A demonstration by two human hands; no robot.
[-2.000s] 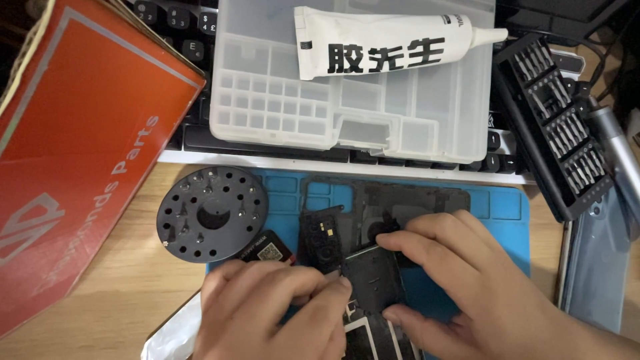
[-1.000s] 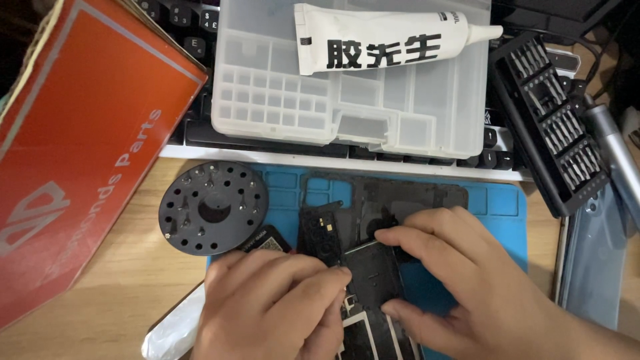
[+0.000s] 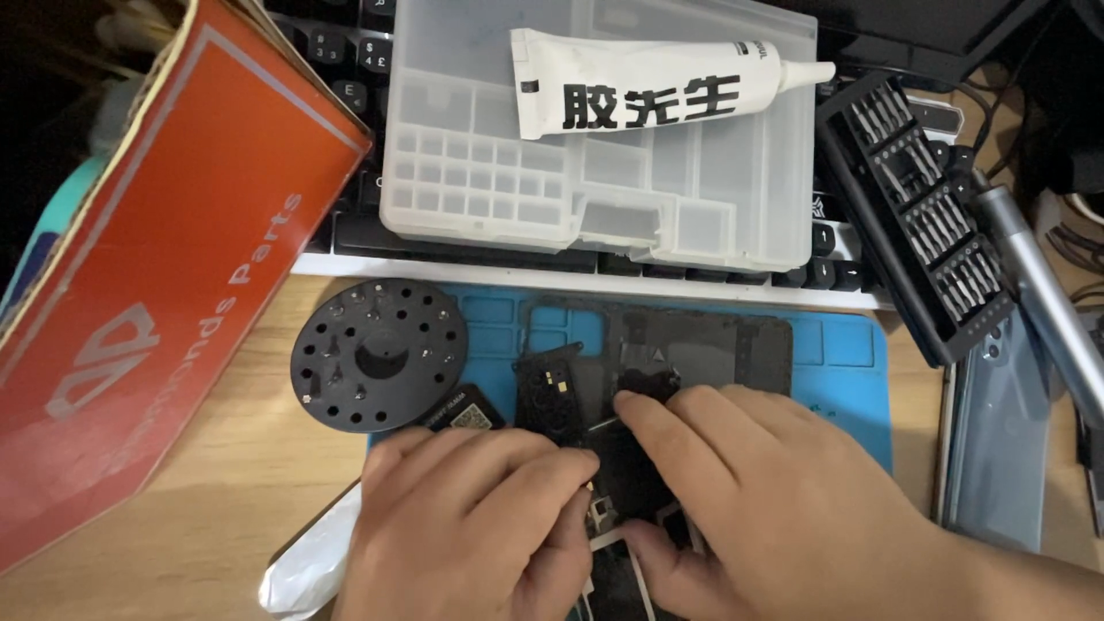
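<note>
My left hand (image 3: 483,517), fingers bent and thumb close to the index finger, is at the left side of a dark opened phone body (image 3: 634,470). It seems to pinch the lower end of a black phone inner cover piece (image 3: 548,392), though the fingertips hide the contact. With fingers and thumb spread, my right hand (image 3: 742,483) grips the phone body across its upper right part. White strips and small metal contacts show between the hands. A dark flat phone panel (image 3: 742,345) lies behind them on a blue silicone repair mat (image 3: 854,379).
A round black screw holder (image 3: 379,354) stands at the left, near an orange cardboard box (image 3: 172,285). Behind lies a keyboard (image 3: 466,246) under a clear plastic organizer (image 3: 483,207) with a white glue tube (image 3: 647,86). A bit set (image 3: 923,216), silver screwdriver (image 3: 1044,293) and bluish phone (image 3: 996,431) are right.
My left hand and the black cover piece have shifted only slightly at the phone's left side. The right hand stays around the phone body, its thumb a little lower.
</note>
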